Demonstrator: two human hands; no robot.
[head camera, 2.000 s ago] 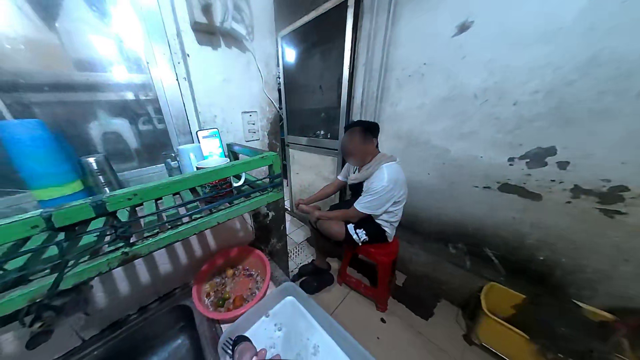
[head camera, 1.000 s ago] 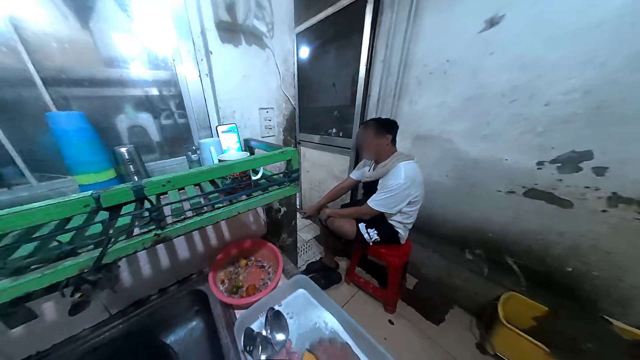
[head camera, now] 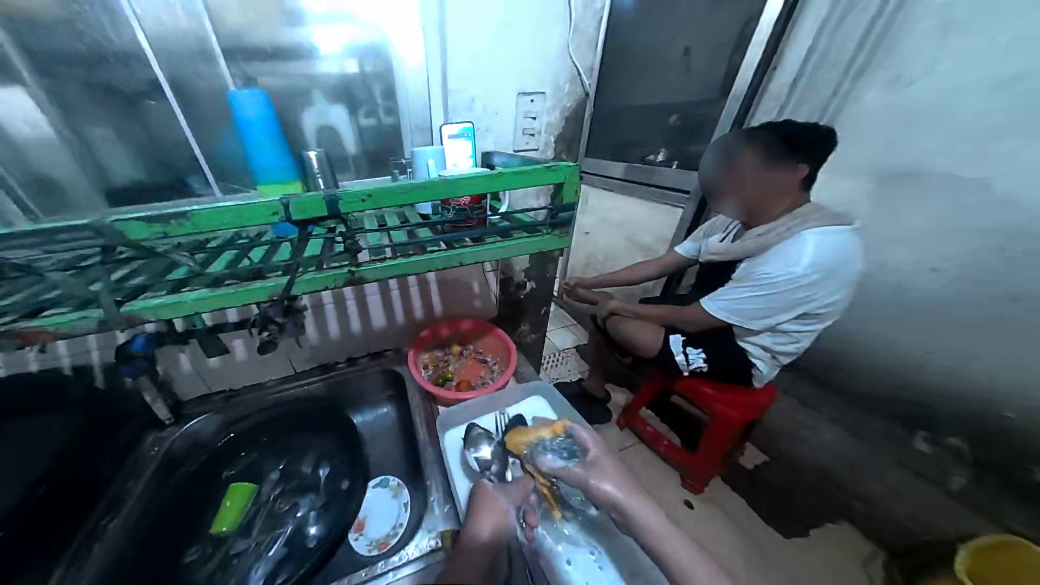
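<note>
My left hand (head camera: 500,504) grips several metal spoons (head camera: 481,445) and a fork (head camera: 500,422), their heads pointing up and away. My right hand (head camera: 581,459) is closed around a yellow sponge (head camera: 532,436) and a greyish scouring mesh (head camera: 561,449), close to the cutlery. A strip of yellow material hangs between the hands. Both hands are over a pale plastic tub (head camera: 453,414) with wet, whitish contents.
Left of the tub, a sink (head camera: 390,406) holds a dark basin (head camera: 357,455) with cutlery in water, a green cup (head camera: 234,509) and a floral saucer (head camera: 379,516). A red basin (head camera: 508,357) of scraps stands behind. A person (head camera: 780,284) sits on a red stool (head camera: 703,406) at the right.
The view has shifted toward the sink. Both my hands have come further into sight, with the spoons and the yellow sponge. The seated person remains on the stool.
</note>
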